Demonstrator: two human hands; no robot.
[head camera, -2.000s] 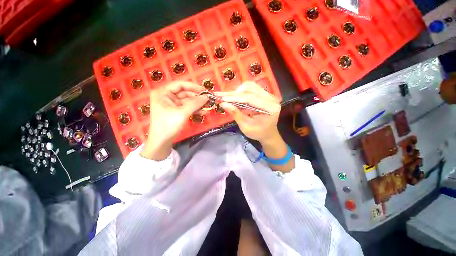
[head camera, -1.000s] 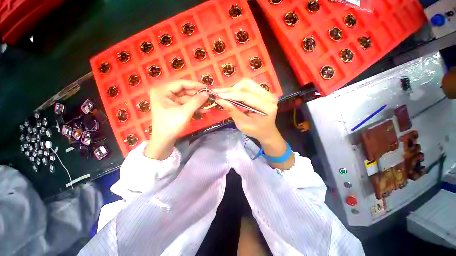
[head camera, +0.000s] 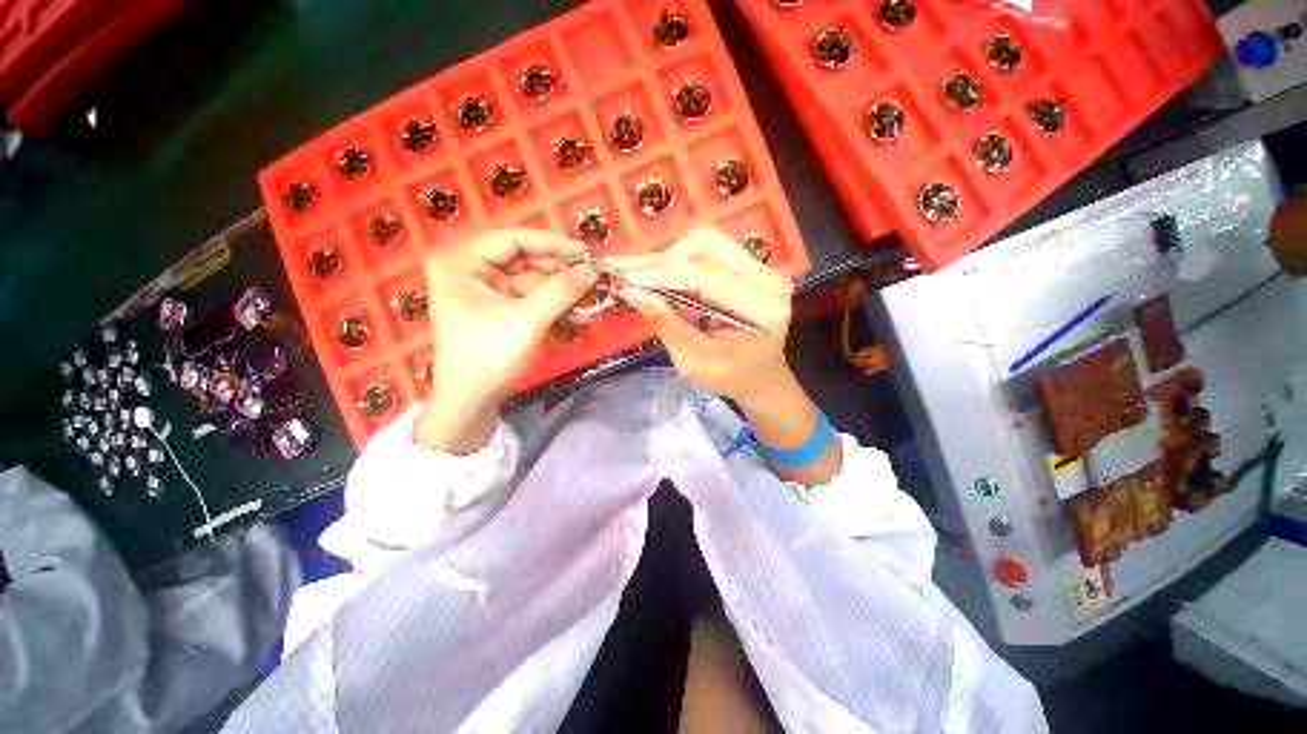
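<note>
A red parts tray (head camera: 480, 151) with square cells lies in front of me, most visible cells holding a round copper and dark coil assembly (head camera: 508, 179). My left hand (head camera: 499, 308) pinches one coil assembly over the tray's near part; it is mostly hidden by my fingertips. My right hand (head camera: 724, 313), with a blue wristband (head camera: 791, 450), holds thin metal tweezers (head camera: 705, 307) like a pen, their tips at the held part between my fingertips. Any small piece at the tips is too small to tell.
A second red tray (head camera: 1097, 108) with coil assemblies is at upper right. A white machine (head camera: 946, 387) with buttons and brown blocks stands right. Loose metal parts (head camera: 108, 409) and wired square parts (head camera: 237, 376) lie left. A person's grey sleeve (head camera: 72, 574) shows lower left. Red trays (head camera: 86, 50) sit upper left.
The trays appear slightly higher in view than two seconds ago. Both hands stay together at the same place, still holding the coil assembly and the tweezers, with small finger shifts.
</note>
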